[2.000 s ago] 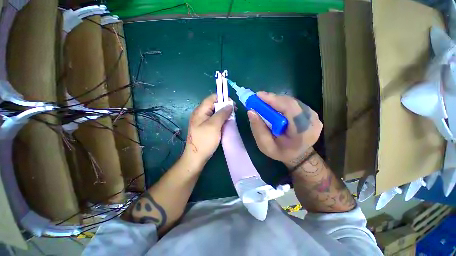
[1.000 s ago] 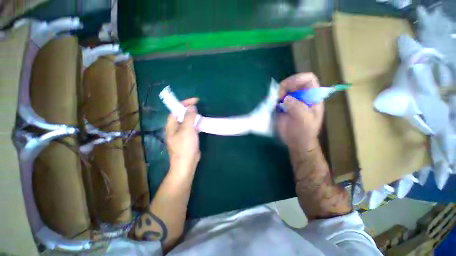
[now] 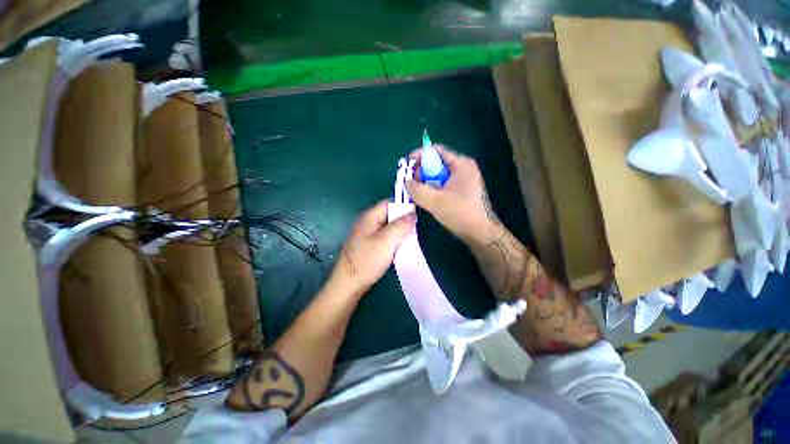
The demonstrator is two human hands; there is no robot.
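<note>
My left hand grips a pale-pink and white cat-ear headband near its far end, over the dark green mat. The headband's narrow forked white end points away from me. Its white ear hangs near my shirt. My right hand holds a blue glue bottle close to the right of the forked end. The bottle's pale cone and thin green nozzle point away from me and up. Some right-hand fingers are close to the forked end; whether they touch it is unclear.
On the left, pink headbands stand against cardboard, with dark lead wires reaching over the mat. On the right, white cat-ear headbands lie on cardboard dividers. A bright green edge crosses beyond the mat.
The headband has swung from sideways to pointing away from me. My right hand has moved left to the forked end, and the nozzle has turned from pointing right to pointing away.
</note>
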